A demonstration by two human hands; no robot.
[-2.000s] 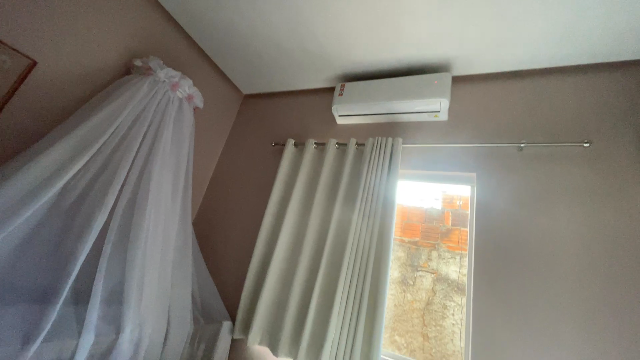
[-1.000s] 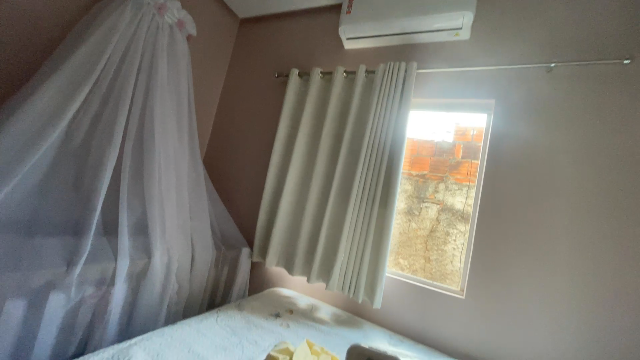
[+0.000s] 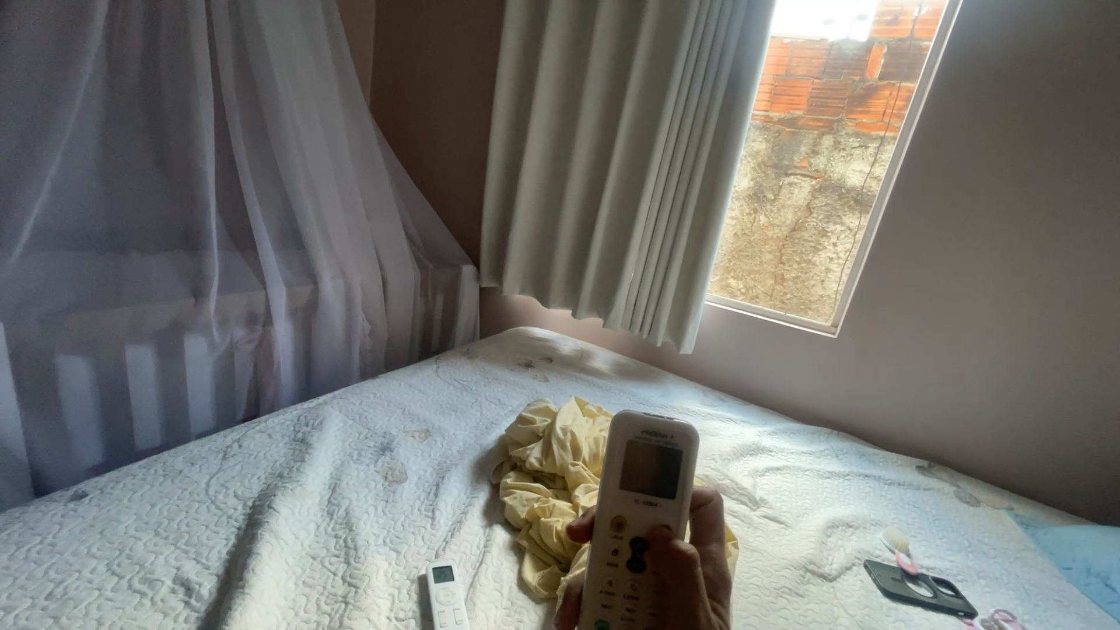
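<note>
My right hand (image 3: 691, 569) holds a white remote control (image 3: 643, 516) upright at the lower middle of the head view. Its thumb lies over the dark buttons below the screen, and fingertips show at the remote's left edge. The screen looks dark. Behind the remote, a crumpled pale yellow cloth (image 3: 547, 472) lies on the bed. A smaller white remote (image 3: 445, 597) with a small display rests on the quilted bedcover (image 3: 350, 490), left of the hand. My left hand is not in view.
At the right lie a black phone case (image 3: 919, 589), a small brush (image 3: 899, 547) and light blue fabric (image 3: 1072, 551). A sheer canopy (image 3: 297, 175) hangs over a slatted white crib (image 3: 144, 394) at the left. A pale curtain (image 3: 595, 157) partly covers the window (image 3: 805, 201).
The view has tilted down from the air conditioner and curtain rod to the bed. My right hand with the white remote is now plainly in view.
</note>
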